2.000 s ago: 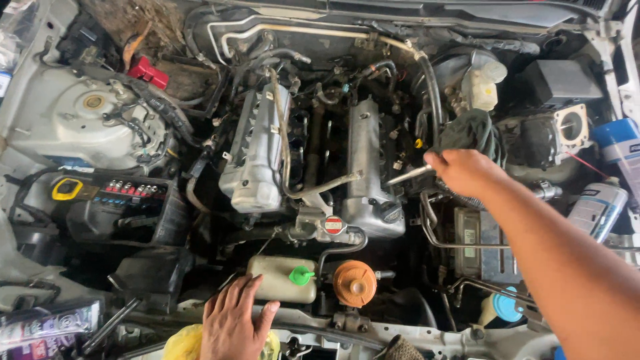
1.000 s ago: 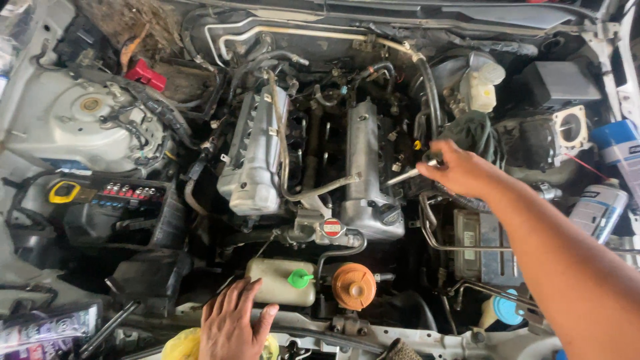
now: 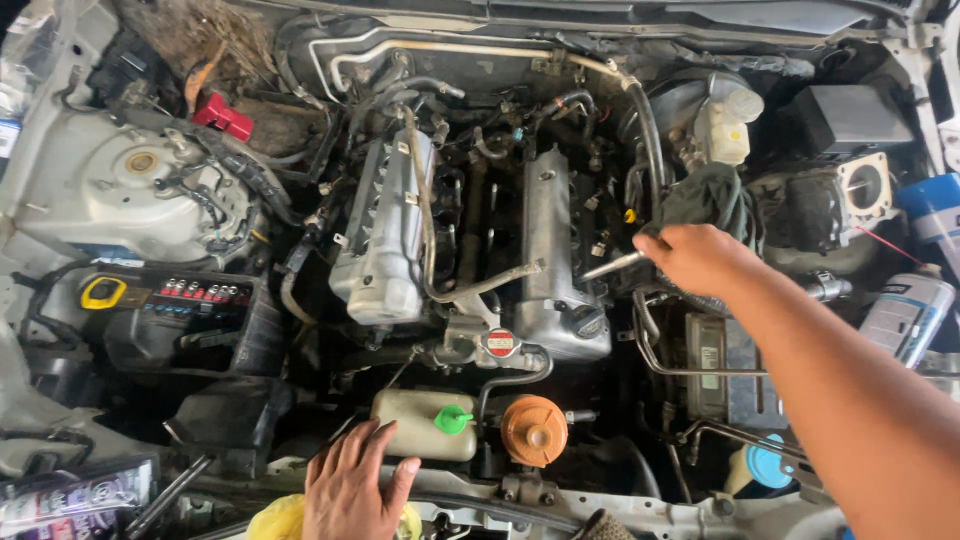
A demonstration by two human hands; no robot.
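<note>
My right hand [image 3: 694, 259] is closed around the handle end of a metal ratchet or wrench [image 3: 613, 265], whose far end reaches the outer side of the right silver valve cover [image 3: 553, 217]; what it meets there is hidden. A dark cloth [image 3: 709, 199] lies just behind that hand. My left hand [image 3: 358, 480] rests with spread fingers on the front edge of the engine bay, its fingertips by the whitish plastic reservoir [image 3: 405, 442] with a green cap [image 3: 452, 419]. Under this hand is something yellow [image 3: 279, 519]. An orange reservoir cap [image 3: 535, 431] stands to its right.
The left valve cover [image 3: 384, 247] has a metal pipe [image 3: 424, 195] across it. A socket set [image 3: 202, 291] sits on a black box at left. Spray cans [image 3: 909, 311] and a throttle body [image 3: 866, 186] are at right. Tubes in plastic [image 3: 82, 499] lie front left.
My right hand and the metal tool have swung slightly, the hand a little away from the windshield side since one second ago. My left hand stays at the front edge.
</note>
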